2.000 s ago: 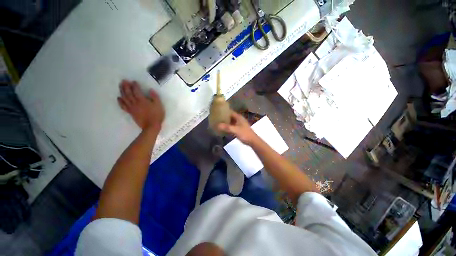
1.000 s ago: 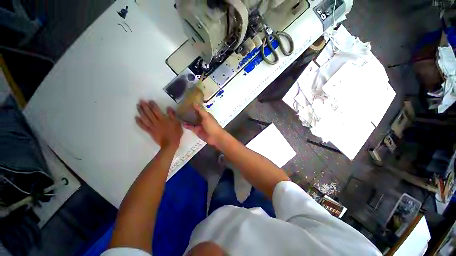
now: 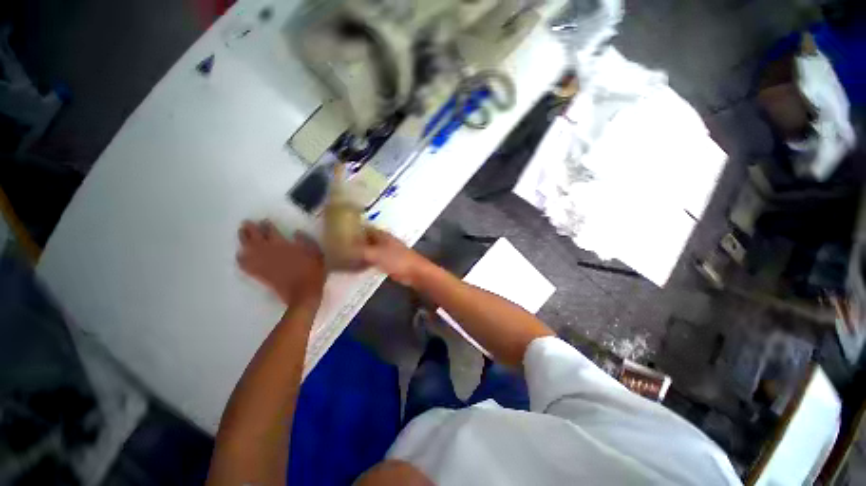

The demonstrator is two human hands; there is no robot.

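The picture is blurred. My right hand is closed around a tan oil bottle, its thin nozzle up toward the slide plate area left of the needles. My left hand lies on the white machine table with fingers apart, just left of the bottle. The cream sewing machine head stands above the plate. The needle area is too blurred to make out.
Scissors lie on the bed to the right of the needles, by blue marks. White cloth pieces lie on a low white side table at the right. A white sheet lies low, beyond the table's front edge. Blue cloth is below.
Over the two seconds, my right hand has carried the bottle left to the slide plate; since one second ago it has drawn back slightly. The camera view has shifted.
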